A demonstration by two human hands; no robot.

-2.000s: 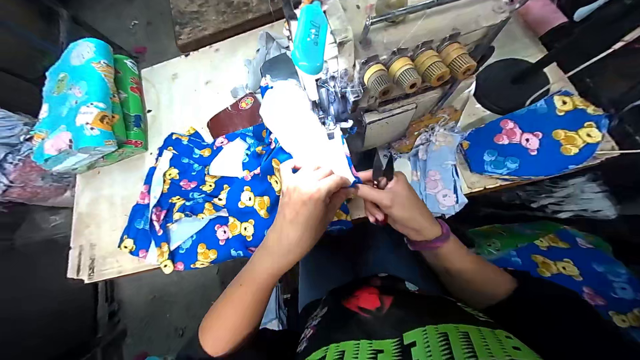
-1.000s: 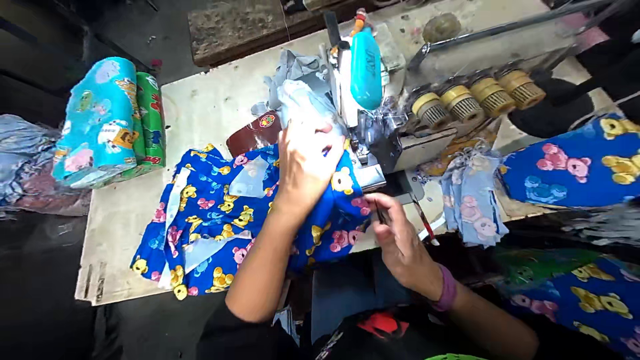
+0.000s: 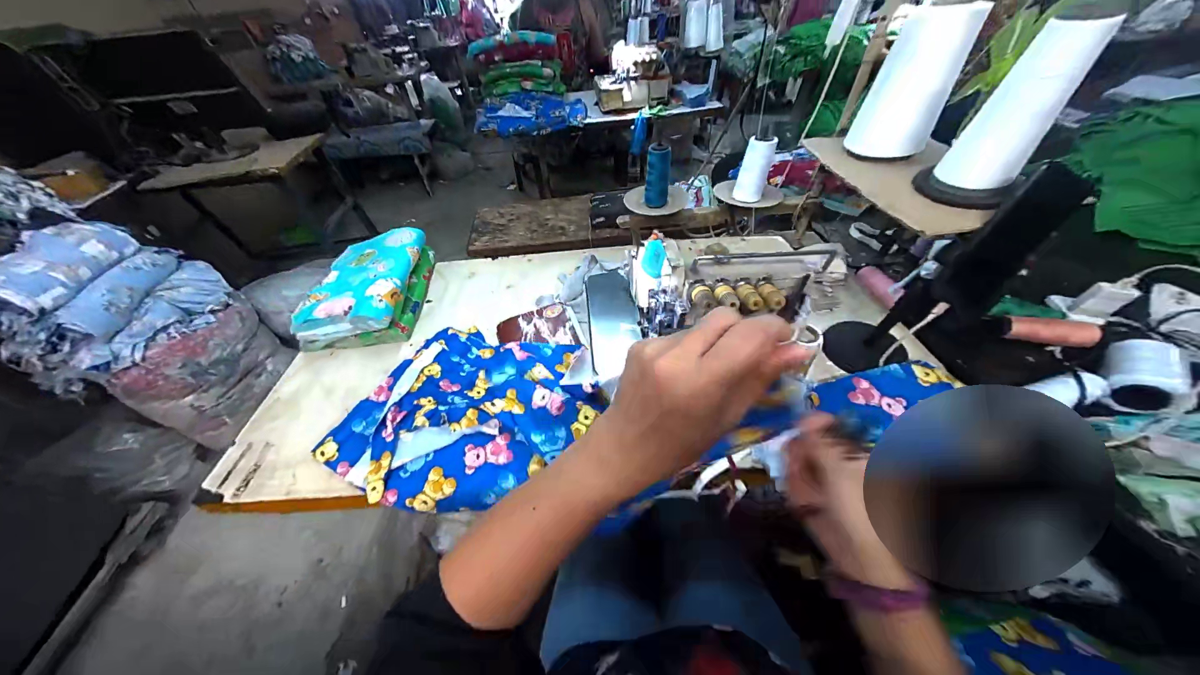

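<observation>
Blue bear-print fabric (image 3: 469,422) lies over the left part of the sewing table, in front of an industrial sewing machine (image 3: 659,281) with several tan thread-tension knobs. My left hand (image 3: 694,384) is raised before the machine, its fingers pinched together; a thin, blurred strip seems to hang below them. My right hand (image 3: 830,469) is lower and to the right, blurred by motion, near whitish cloth and a dark object that cannot be made out. Another bear-print piece (image 3: 877,394) rests at the table's right side.
Folded turquoise fabric (image 3: 361,286) sits on green fabric at the table's back left. Large white thread cones (image 3: 919,80) stand on a board at upper right. Bundled light-blue cloth (image 3: 131,281) is piled at far left. A black stand (image 3: 937,272) rises at right.
The view has swung up, bringing in the room behind. My left hand has left the fabric at the machine and is now raised to its right.
</observation>
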